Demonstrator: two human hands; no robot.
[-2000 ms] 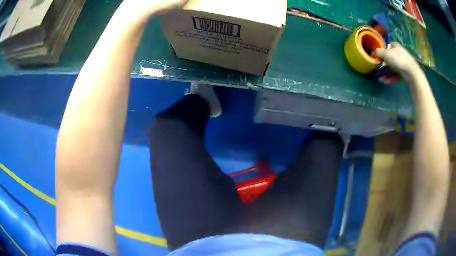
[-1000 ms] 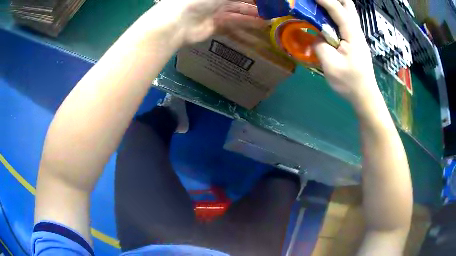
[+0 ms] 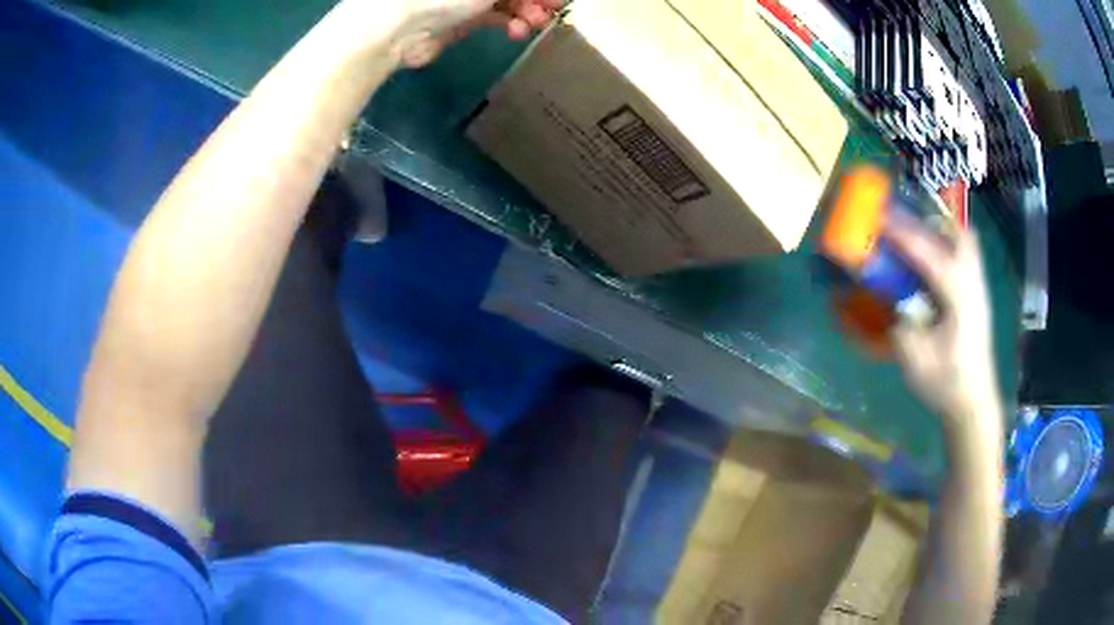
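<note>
The small brown inner carton [image 3: 586,159] sits on the green mat near the table's front edge, its top shut and its printed label block facing me. My left hand [image 3: 470,25] is at the carton's far left corner, partly cut off by the top edge; whether it grips the carton cannot be told. My right hand [image 3: 947,311] is blurred, right of the carton, and holds the blue and orange tape dispenser [image 3: 886,256] above the mat, apart from the carton.
Rows of black-and-white pack stacks [image 3: 922,98] stand at the far right. A grey box [image 3: 586,317] is under the table edge. An open master carton [image 3: 782,537] is below at the right. A round blue fan-like object [image 3: 1057,462] is at the right. Something red [image 3: 434,452] is on the floor.
The tape dispenser has moved off the carton to the right and down with my right hand. More of the carton's shut top shows. The view has turned to the right.
</note>
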